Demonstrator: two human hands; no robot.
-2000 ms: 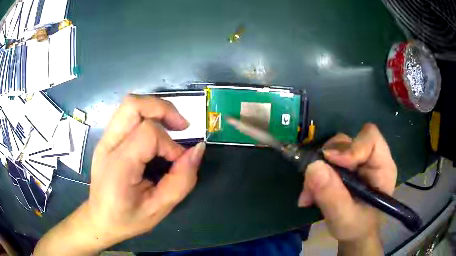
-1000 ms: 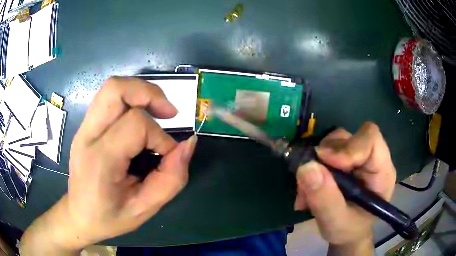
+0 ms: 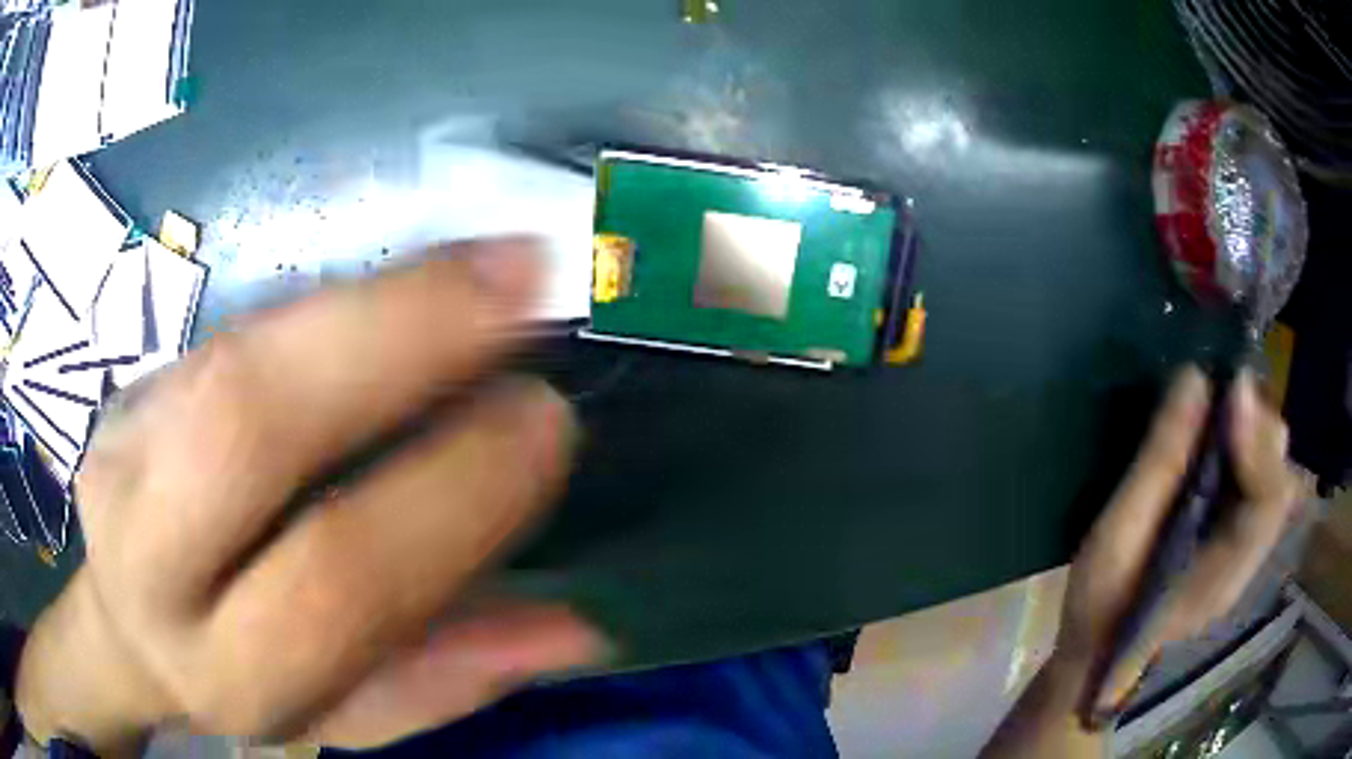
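Note:
The green circuit board (image 3: pixel 667 215) lies on the dark mat with an orange flex tab (image 3: pixel 612 269) at its left end. The white LCD module (image 3: pixel 556 223) beside that tab is blurred. My left hand (image 3: pixel 356 475) is large and blurred, thumb apart from the fingers, its upper fingertip over the module's lower edge; contact is unclear and no solder wire can be made out in it. My right hand (image 3: pixel 1186 519) grips the black soldering iron (image 3: pixel 1194 497) at the far right. The iron's front end is at the red-and-white tin (image 3: pixel 1186 186); its tip is not clearly seen.
Fanned white LCD modules (image 3: pixel 104 89) and a loose heap (image 3: pixel 141 304) lie at the left. A black wire grille (image 3: pixel 1290 74) stands at the upper right. A small yellow-gold scrap (image 3: pixel 698 9) is at the top edge.
My right hand has carried the iron from the flex tab right to the tin. My left thumb and fingers have parted, and that hand looks larger. The module has become blurred.

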